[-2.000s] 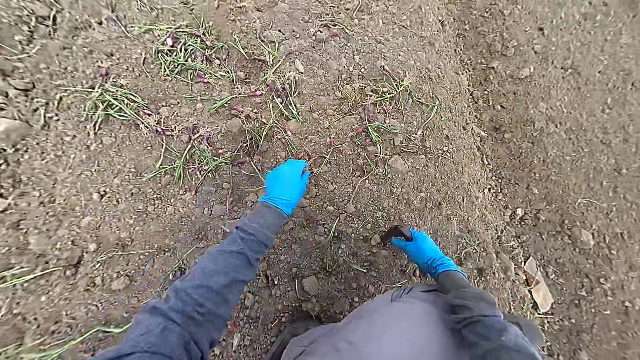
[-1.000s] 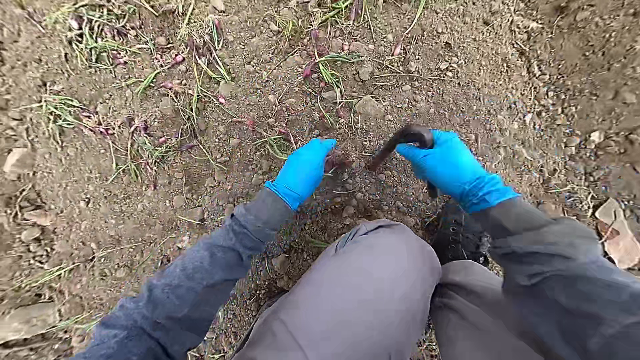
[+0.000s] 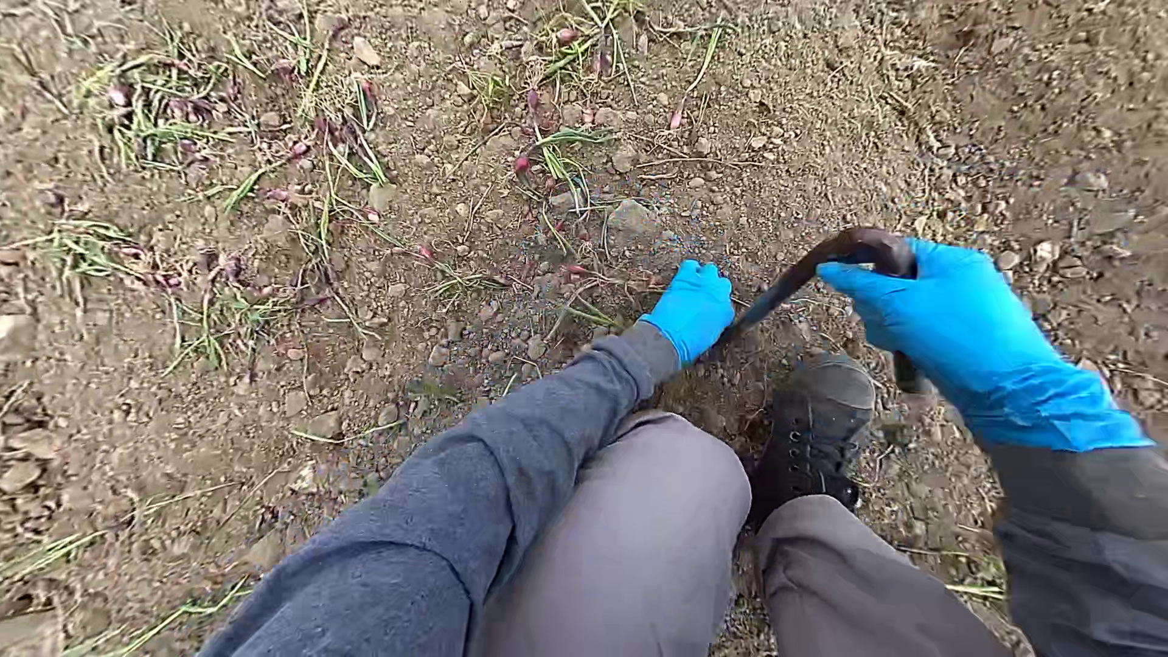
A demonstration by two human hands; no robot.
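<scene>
My right hand point(image 3: 958, 319), in a blue glove, is closed around a curved, dark hand tool point(image 3: 826, 260), perhaps a sickle or hand hoe, whose tip reaches down to the soil beside my left hand. Low over the ground, my left hand point(image 3: 692, 308), gloved in blue too, has its fingers curled; what lies under them is hidden. Just beyond it, small red onions with green tops point(image 3: 561, 164) lie loose on the dirt. A larger heap of such onions point(image 3: 173, 114) is spread at the upper left.
Stones are scattered in the soil, a larger one point(image 3: 631, 217) just beyond my left hand. My dark laced shoe point(image 3: 817, 420) stands between my hands, near my bent knees. More green stalks point(image 3: 205, 328) lie at the left.
My right hand has brought the curved tool close to my left hand, from farther apart two seconds ago. The view has shifted noticeably.
</scene>
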